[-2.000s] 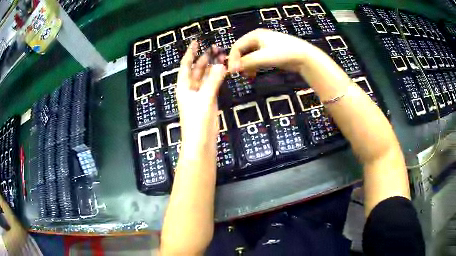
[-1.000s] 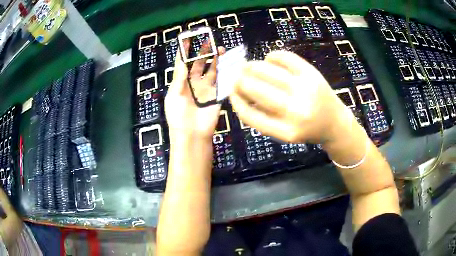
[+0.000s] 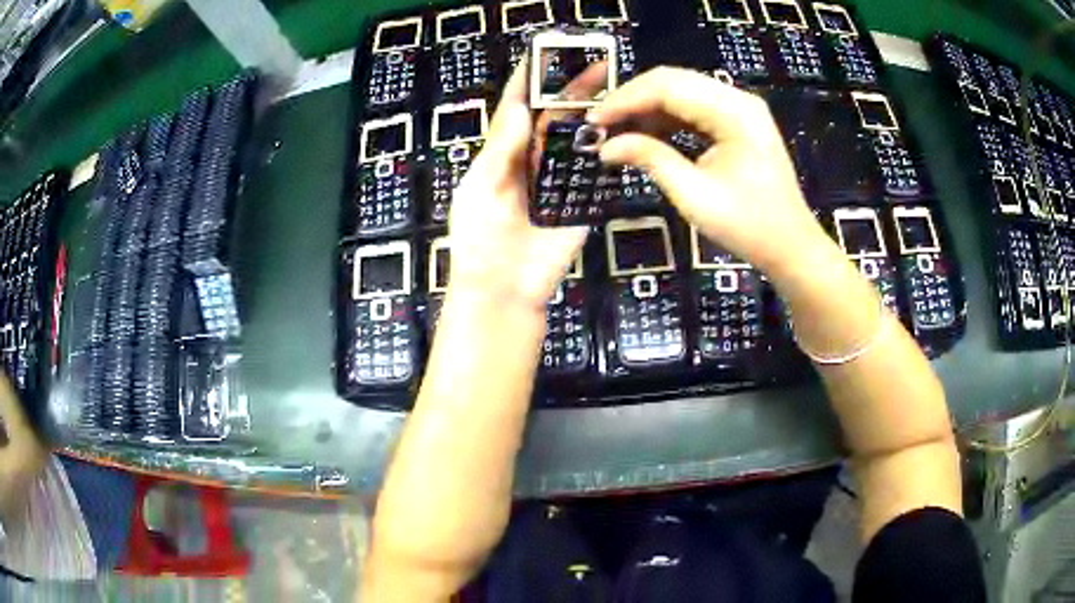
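My left hand (image 3: 507,224) holds a black front housing (image 3: 573,71) with a pale border around its open screen window. A black keypad (image 3: 571,177) with white numerals lies in the housing's lower part, below the window. My right hand (image 3: 696,141) has its thumb and index finger at the small navigation key (image 3: 588,138) at the keypad's top. Whether the fingers grip the key or press on it cannot be told. Both hands are above a black blister tray (image 3: 495,391) holding rows of fitted housings (image 3: 382,300).
Keypad stacks (image 3: 153,271) stand on the green bench (image 3: 289,200) at left, with a clear plastic piece (image 3: 206,395) at their near end. Neighbouring trays show at far right (image 3: 1020,212) and far left. A red stool (image 3: 183,530) and a person's arm (image 3: 14,442) are at lower left.
The keypad, a blurred pale sheet by my right hand one second ago, now lies in the housing. My right fingers have moved onto its top. The view has shifted, so the trays appear higher and further right.
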